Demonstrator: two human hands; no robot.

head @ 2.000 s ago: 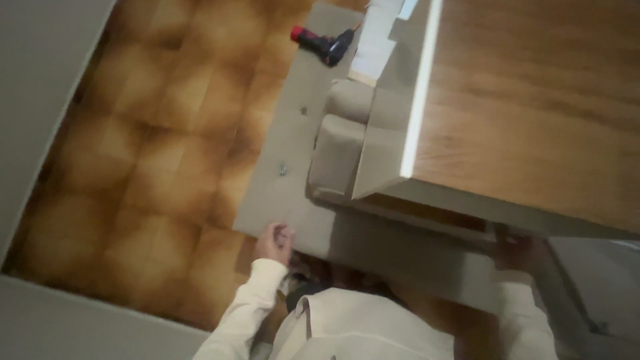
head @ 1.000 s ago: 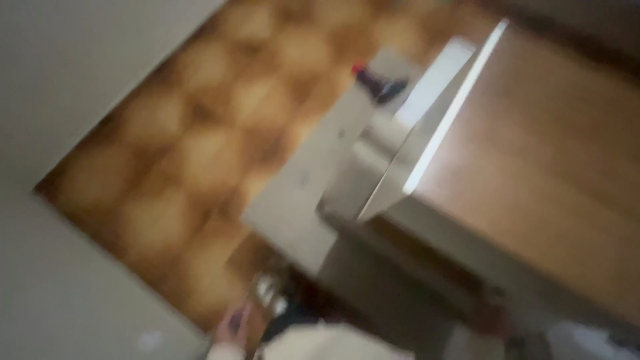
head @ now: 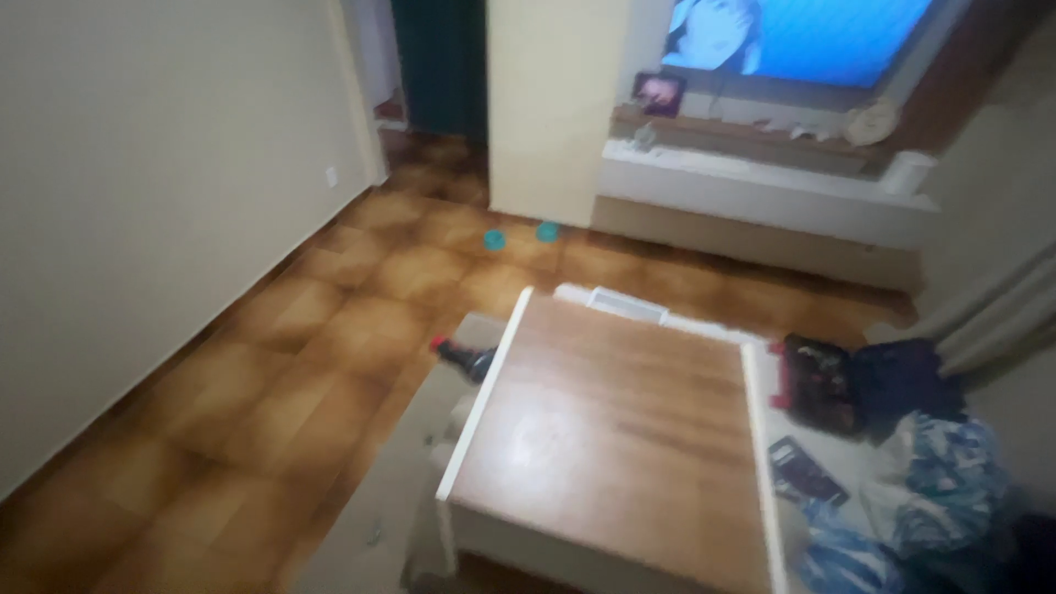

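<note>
Neither of my hands is in the head view now. A furniture piece with a wood-grain panel (head: 610,437) and white edges fills the lower middle. Left of it, a cordless drill (head: 466,358) with a red end lies on a pale grey board or cushioned surface (head: 388,487), partly hidden by the panel's edge. Small items, too blurred to name, lie on that pale surface. Beyond the panel's far edge is a white strip-like piece (head: 631,304).
Two teal bowls (head: 494,240) stand on the brown tiled floor (head: 305,355) by a cream partition (head: 549,107). An open tool case (head: 821,384) and blue-white patterned cloth (head: 949,478) lie at the right. A white wall shelf (head: 742,186) runs below a lit television (head: 800,37).
The view has swung up and outward to the room. Both hands, seen low in the frame two seconds ago near the pale board and the furniture, have left the view.
</note>
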